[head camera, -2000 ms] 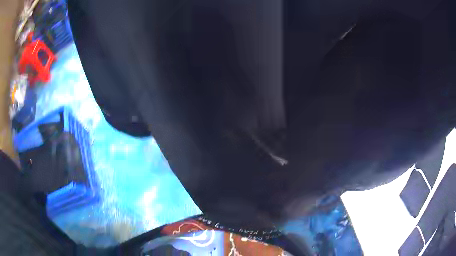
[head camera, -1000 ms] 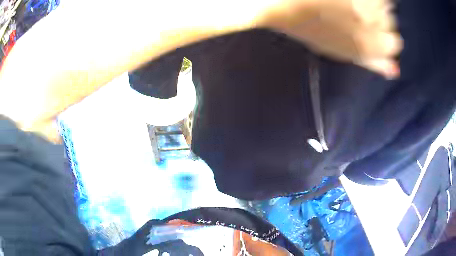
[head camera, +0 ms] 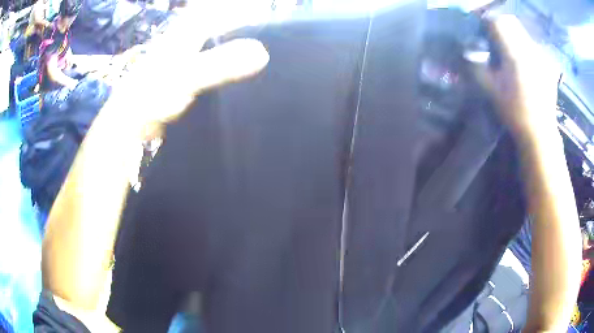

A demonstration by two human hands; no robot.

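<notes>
A large dark coat (head camera: 286, 169) hangs up in front of me and fills the middle of the view. A thin white line runs down its length, and a short white line (head camera: 413, 249) lies slanted at the lower right. My left hand (head camera: 221, 65) is at the coat's upper left edge, with the thumb over the cloth and the other fingers hidden. My right hand (head camera: 501, 68) is at the upper right by the coat's shiny inner part, blurred. A small white spot shows beside it; I cannot tell what it is.
Dark garments (head camera: 58, 130) are piled at the left, with a blue crate (head camera: 27, 94) beside them. Blue floor (head camera: 19, 247) shows at the left edge. Grey cloth pieces with white lines (head camera: 501, 302) lie at the lower right. A cluttered area shows beyond the right forearm.
The view has lifted from the floor. The coat is now upright before me. Both forearms are in view, where one blurred arm crossed the top a second ago.
</notes>
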